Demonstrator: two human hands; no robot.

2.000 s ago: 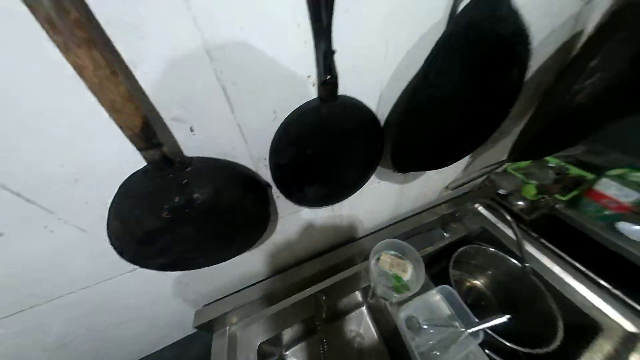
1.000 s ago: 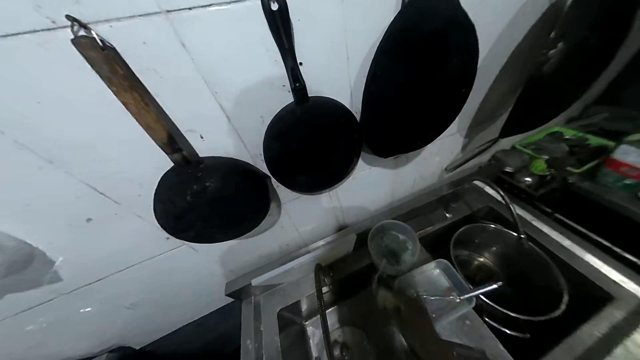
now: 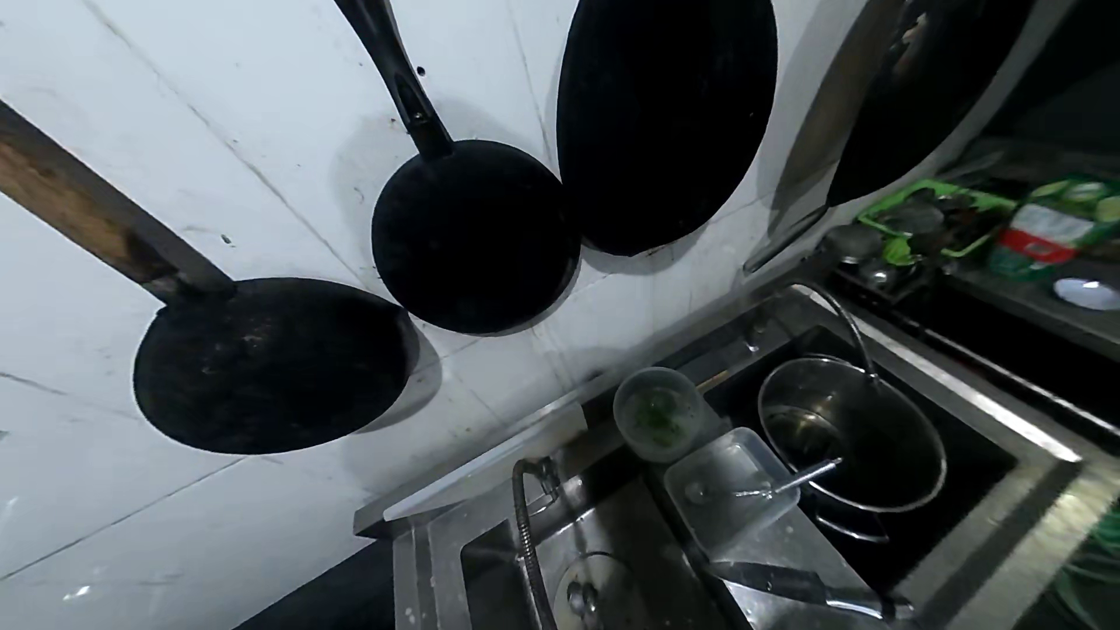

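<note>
Neither of my hands shows in the head view. Black pans hang on the white tiled wall: a wok with a wooden handle at left, a small round frying pan beside it, and a larger dark pan further right. Below them, a steel sink has a flexible metal hose at its edge. A round clear container with green bits stands behind a square plastic tub, which has a metal utensil leaning in it. A black-handled tool lies in front of the tub.
A metal pot with a raised handle stands right of the tub. The steel counter edge runs beside it. At the far right are a green basket with small items and a green bag with a red band.
The view has shifted. A dark, blurred shape over the sink and tub one second ago is gone; the black-handled tool now shows in front of the tub.
</note>
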